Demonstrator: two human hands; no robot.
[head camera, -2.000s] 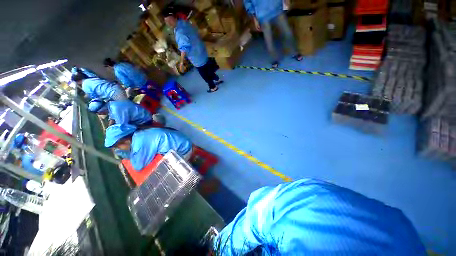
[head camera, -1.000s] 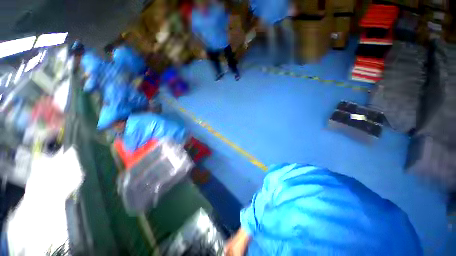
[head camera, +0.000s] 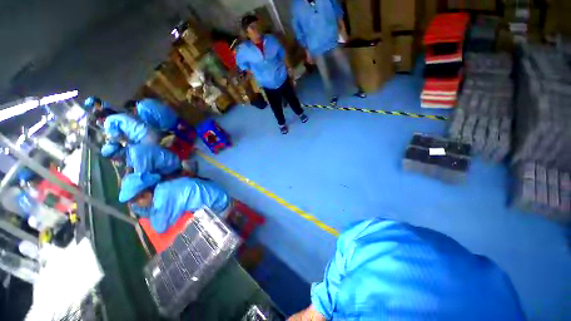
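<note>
A stack of clear blister trays (head camera: 191, 257) with layered edges and dark-looking pockets lies on the dark green bench top (head camera: 119, 260), left of centre. A small shiny piece of clear plastic (head camera: 258, 313) shows at the bottom edge; I cannot tell whether it is a tray. My right sleeve fills the lower right. Only a little of my right hand (head camera: 305, 315) shows at its cuff, cut off by the bottom edge. Its fingers and anything in them are hidden. My left hand is out of the picture.
Several workers in blue (head camera: 188, 200) sit along the bench, a red bin (head camera: 168, 229) beside the nearest. A white-covered surface (head camera: 69, 279) is at left. Two people stand on the blue floor (head camera: 350, 182). Tray stacks (head camera: 436, 157) and orange-red bins (head camera: 444, 59) stand at right.
The shiny plastic at the bottom showed larger one second ago; now only a small part shows. My right hand has come partly into view since the first frame. A standing person has turned and moved right.
</note>
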